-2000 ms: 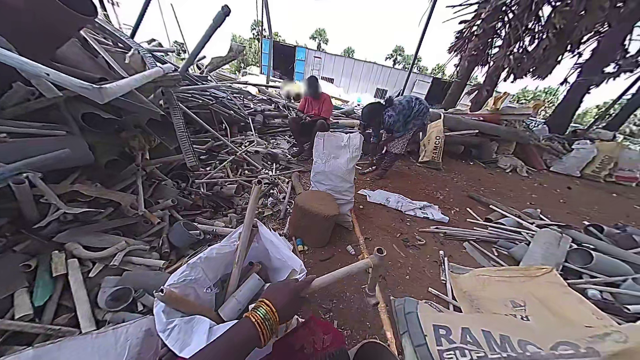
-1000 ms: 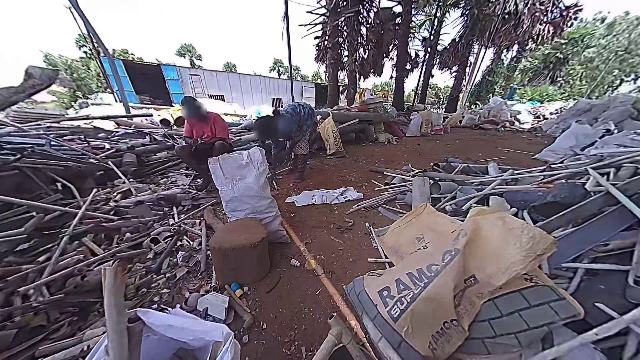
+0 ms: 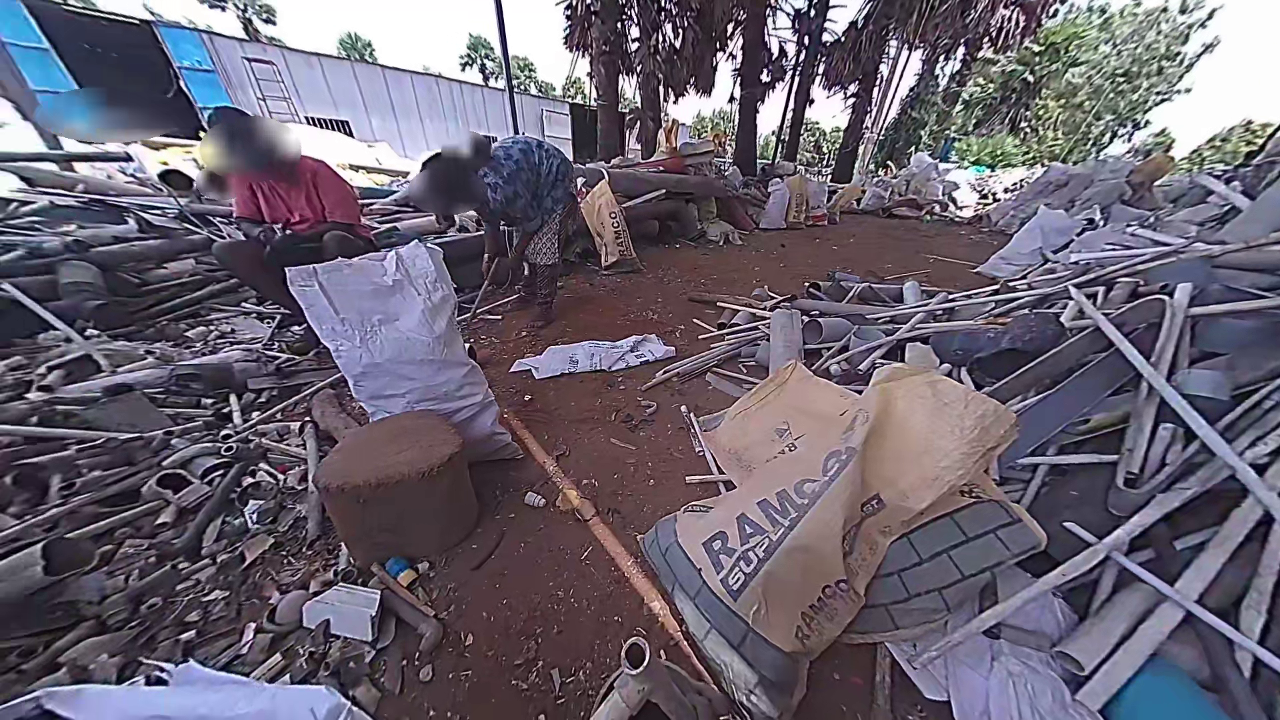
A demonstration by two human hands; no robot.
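Note:
Neither of my hands shows in the head view. At the bottom edge, a plastic pipe fitting (image 3: 640, 680) stands with its round mouth up. A white woven sack (image 3: 190, 698) lies partly in view at the bottom left. Beyond it, a small white box-shaped piece (image 3: 343, 610) rests on scrap near a brown cylindrical block (image 3: 398, 490). Behind the block a tall white woven sack (image 3: 395, 330) stands upright. A long orange-brown pole (image 3: 600, 530) lies on the red soil, left of a tan printed paper sack (image 3: 800, 510) on a grey brick-patterned mat (image 3: 940, 565).
Scrap pipes (image 3: 130, 400) are heaped at left, with more pipes (image 3: 1150, 380) at right. A person in a red top (image 3: 295, 195) sits behind the tall sack; another person (image 3: 530, 190) bends beside them. A flattened white sack (image 3: 595, 355) lies on the soil.
Two seconds ago a hand with bangles held a pipe fitting above the white sack at the bottom; that hand is now out of sight. The view has swung right.

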